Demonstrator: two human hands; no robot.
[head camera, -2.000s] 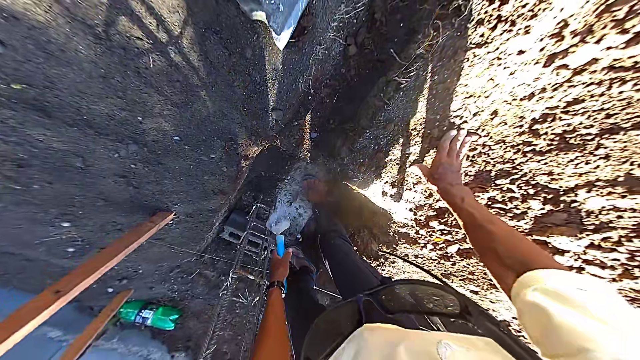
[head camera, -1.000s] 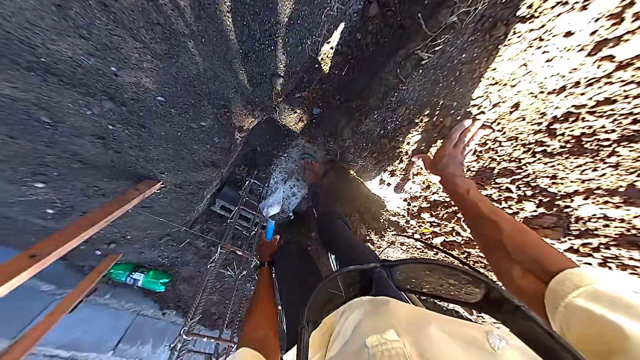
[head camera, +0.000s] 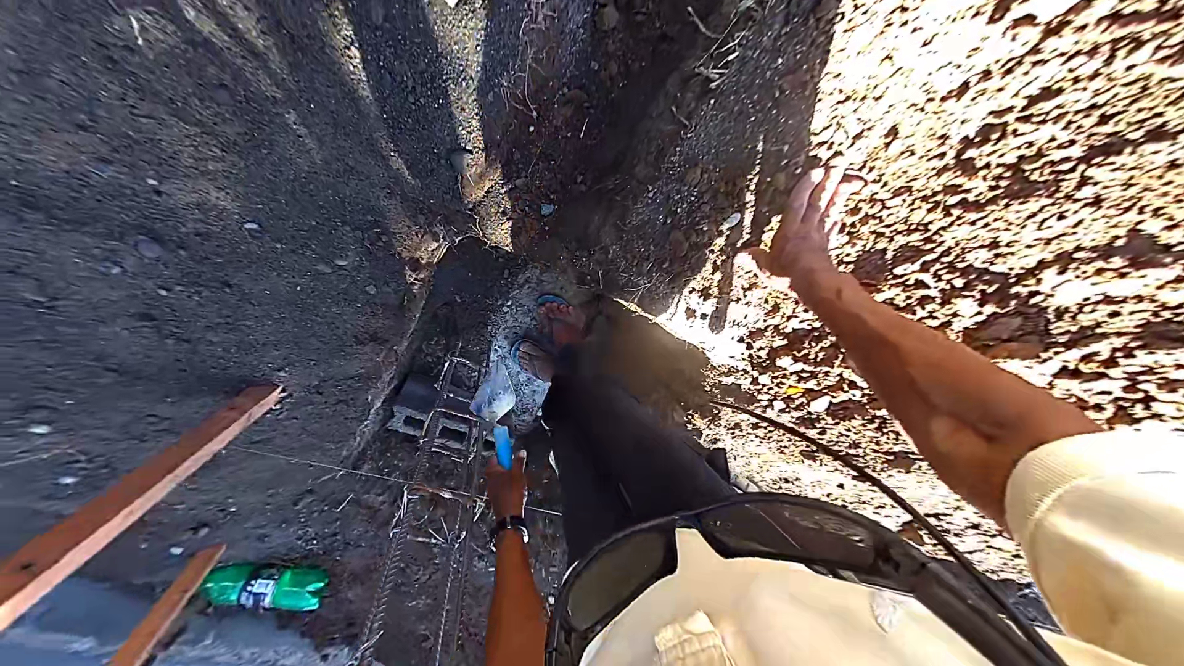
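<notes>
With its blue handle upright in my fist, a trowel (head camera: 494, 393) is in my left hand (head camera: 506, 483), which wears a dark wristwatch. The trowel's metal blade is over the edge of a pale strip of wet mortar or concrete (head camera: 529, 319), near my sandalled feet (head camera: 555, 328). Just left of the blade lies a hollow concrete block (head camera: 435, 425), beside a rebar cage (head camera: 460, 546). My right hand (head camera: 803, 227) is raised at the right with its fingers spread, over or against the sunlit earth bank; contact is unclear. It holds nothing.
Two wooden boards (head camera: 139, 495) jut in from the lower left, near a green plastic bottle (head camera: 265, 587). A thin string (head camera: 319, 465) crosses the trench toward my left wrist. Dark soil rises on the left; a sunlit, rough bank (head camera: 1008, 213) stands at the right.
The view has shifted somewhat. My left hand keeps its hold on the trowel, and my right hand stays raised with spread fingers.
</notes>
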